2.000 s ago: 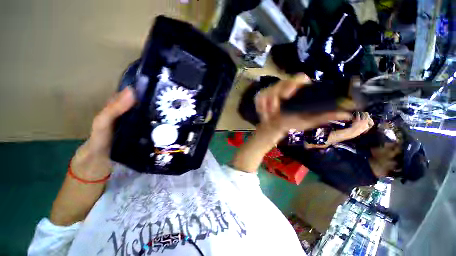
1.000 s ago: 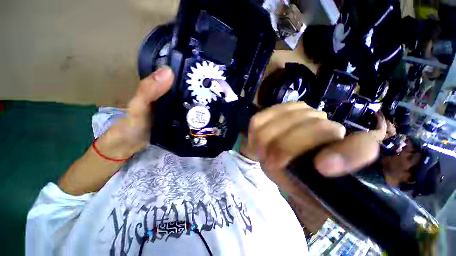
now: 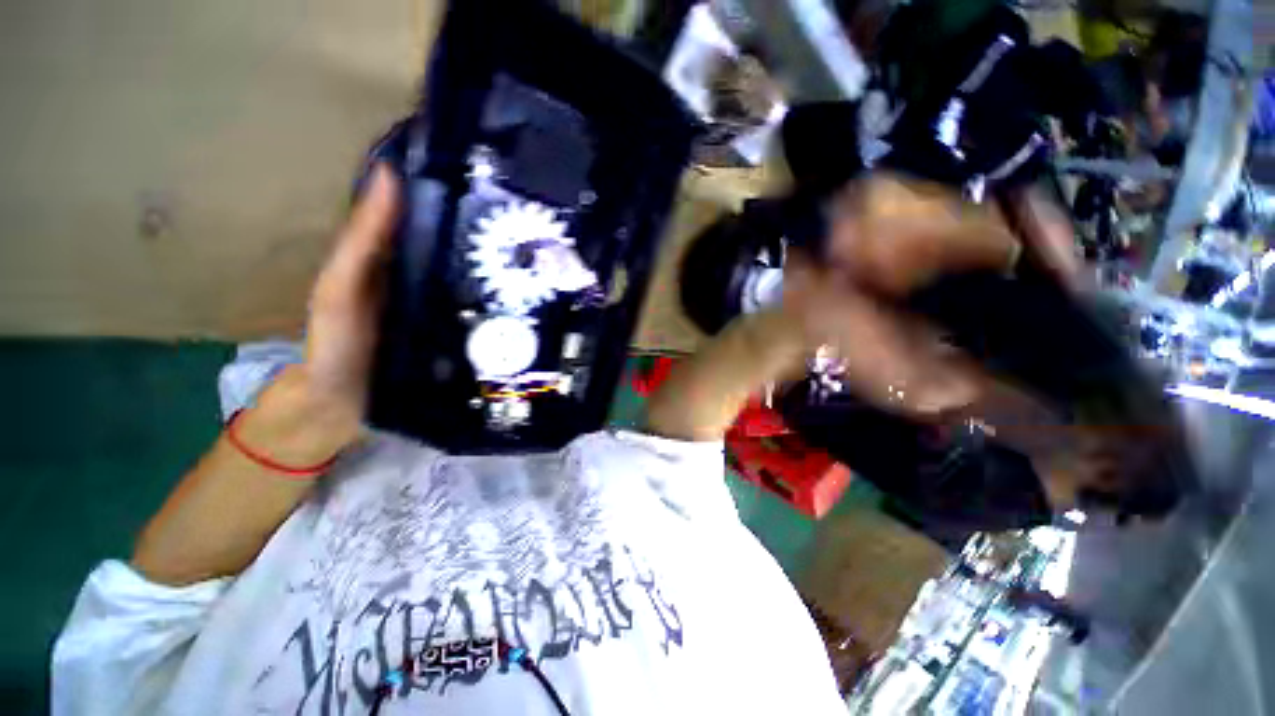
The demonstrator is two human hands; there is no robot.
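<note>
An open black appliance housing [image 3: 622, 231] is held up left of centre, its inside facing me. Inside are a dark panel [image 3: 538, 140], a white toothed gear [image 3: 503, 256] with a pale ribbon cable [image 3: 562, 266] partly over it, a round silver-white motor disc [image 3: 501, 347] and thin coloured wires [image 3: 517, 390]. My left hand [image 3: 347, 287] grips the housing's left side; its fingers behind are hidden. My right hand [image 3: 909, 273], blurred, is closed around a thick black power screwdriver [image 3: 1049, 343], right of the housing and apart from it. The screwdriver's tip cannot be made out.
A dark round base [image 3: 720, 273] lies on the tan board right of the housing. A silver-white metal box [image 3: 720, 84] stands behind it. Black units [image 3: 965, 98] are at the upper right. A red stool [image 3: 790, 469] stands on the green floor [image 3: 84, 462]. Another person is partly visible beyond my right hand.
Over the last second, the housing and my left hand have shifted left in view. My right hand with the screwdriver has moved up and right, away from the housing.
</note>
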